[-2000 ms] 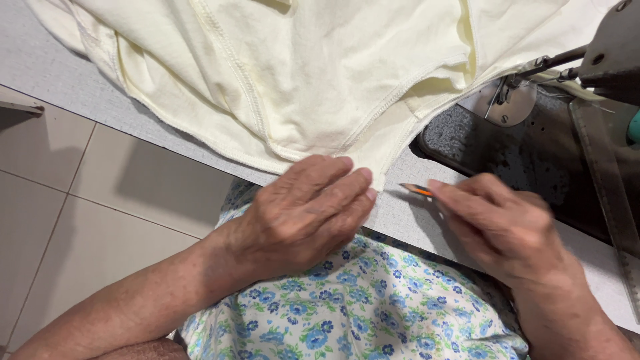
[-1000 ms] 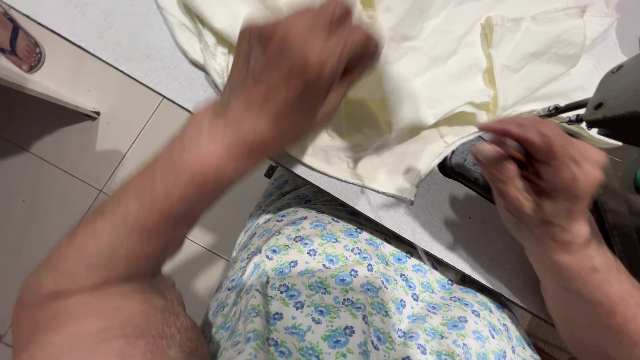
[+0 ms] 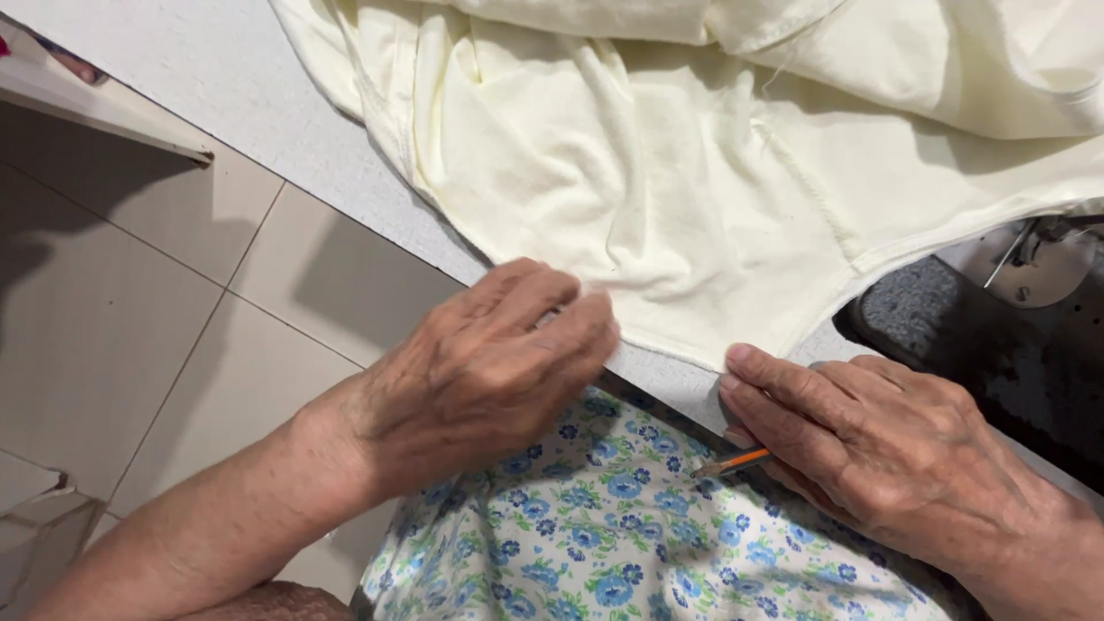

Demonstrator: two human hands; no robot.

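Note:
A pale yellow cloth garment [image 3: 690, 198] with sewn seams lies bunched over the light grey tabletop, its lower edge near the table's front edge. My left hand [image 3: 492, 362], fingers curled and slightly blurred, is at that lower edge; whether it pinches the cloth I cannot tell. At the garment's lower corner, the fingertips of my right hand [image 3: 871, 440] touch the cloth. An orange and black pencil [image 3: 737, 461] is held under the fingers of the right hand, its point to the left over the floral fabric on my lap.
A sewing machine's dark bed with a round metal plate [image 3: 1022, 263] is at the right, partly under the garment. Blue-flowered fabric [image 3: 604, 535] covers my lap below the table edge. Tiled floor [image 3: 129, 345] shows at the left, with a white ledge [image 3: 95, 108] above it.
My left hand has come down from over the garment to its lower edge. My right hand has moved from beside the machine to the garment's corner. The cloth lies rearranged, with more folds at the top.

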